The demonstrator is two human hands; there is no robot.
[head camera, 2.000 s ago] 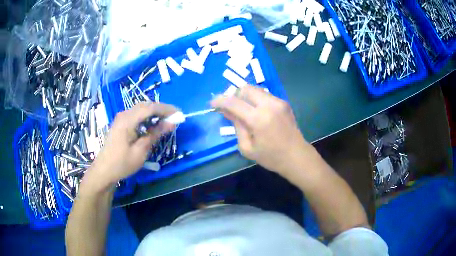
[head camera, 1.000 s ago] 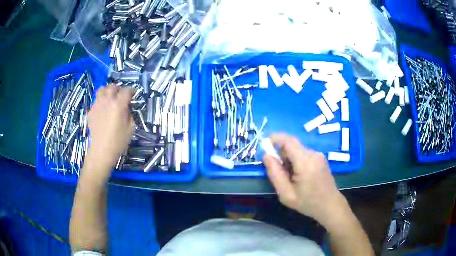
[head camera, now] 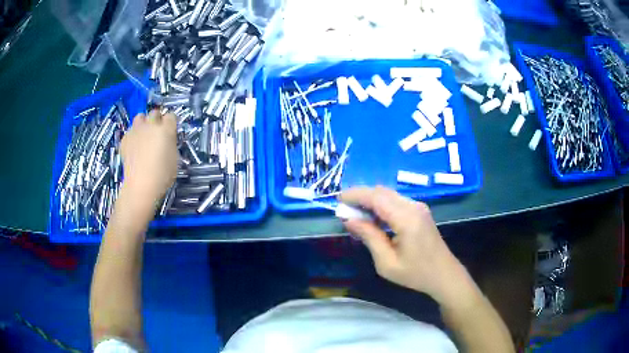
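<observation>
My right hand [head camera: 396, 234] is closed on a white sleeve [head camera: 350, 212] near the front edge of the middle blue tray [head camera: 372, 196]; a thin rod sticks out of the sleeve to the left. My left hand [head camera: 150, 155] is over the left edge of the heap of metal tubes [head camera: 200, 179] in the left blue tray [head camera: 207, 220]. Its fingertips are down among the tubes, and whether it holds one is hidden. Piston rods [head camera: 303, 134] lie in the left of the middle tray. White sleeves [head camera: 429, 117] lie in its right part.
The far-left tray [head camera: 55, 231] holds rod-like pieces. A clear bag [head camera: 124, 52] spills metal tubes behind. A large bright bag [head camera: 386, 34] stands behind the middle tray. Loose sleeves [head camera: 521, 124] lie on the green tabletop. Right trays [head camera: 583, 176] hold rod-like pieces. Bagged pieces lie below the table edge.
My left hand has gone from the middle tray to the left trays. My right hand has moved down towards the tray's front edge, keeping a sleeve with a rod. The view has shifted.
</observation>
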